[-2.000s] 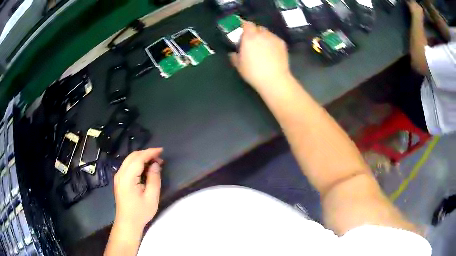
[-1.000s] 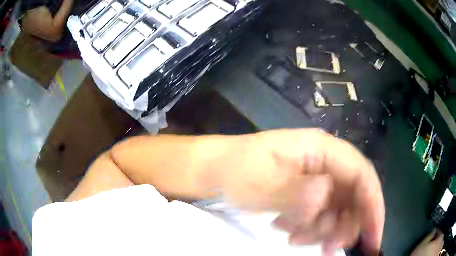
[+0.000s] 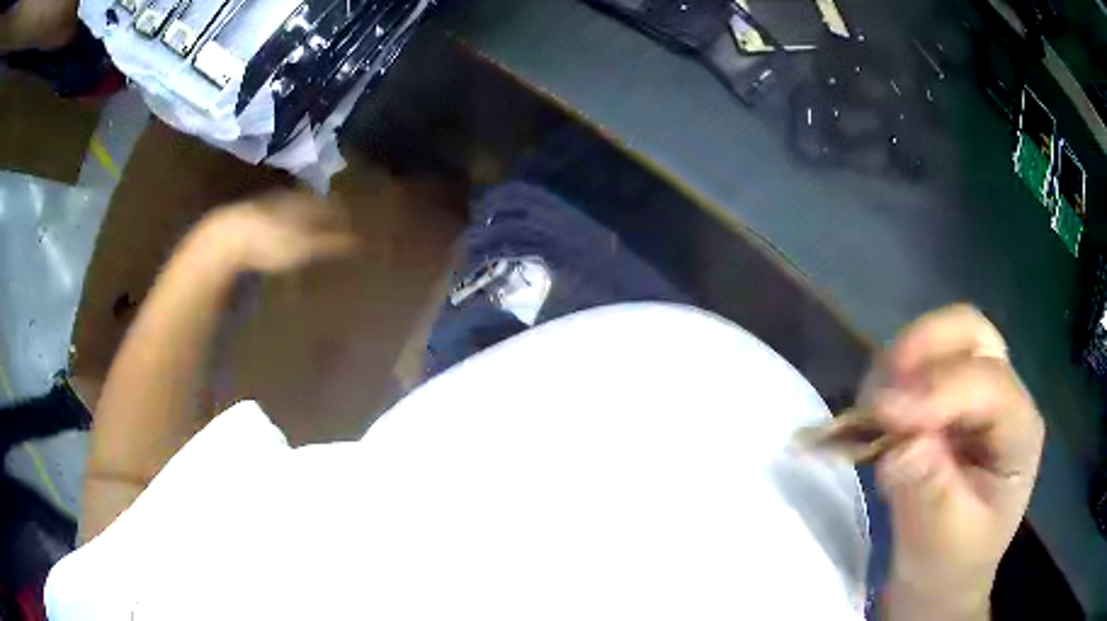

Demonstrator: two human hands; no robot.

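My left hand is at the left, blurred, over a brown area below the bench; its finger positions are unclear and nothing is seen in it. My right hand is at the right, in front of my white shirt. Its fingers are closed on a small, blurred brown item that points left. What this item is cannot be told.
The tray stack wrapped in shiny black film is at top left. Light-trimmed frames and black frames lie on the dark bench. Display modules with green ends are at the right. The bench edge runs diagonally.
The view has shifted, with the tray stack now higher up and more floor area showing. My left hand has swung from in front of the bench to the left. My right hand has come fully into view.
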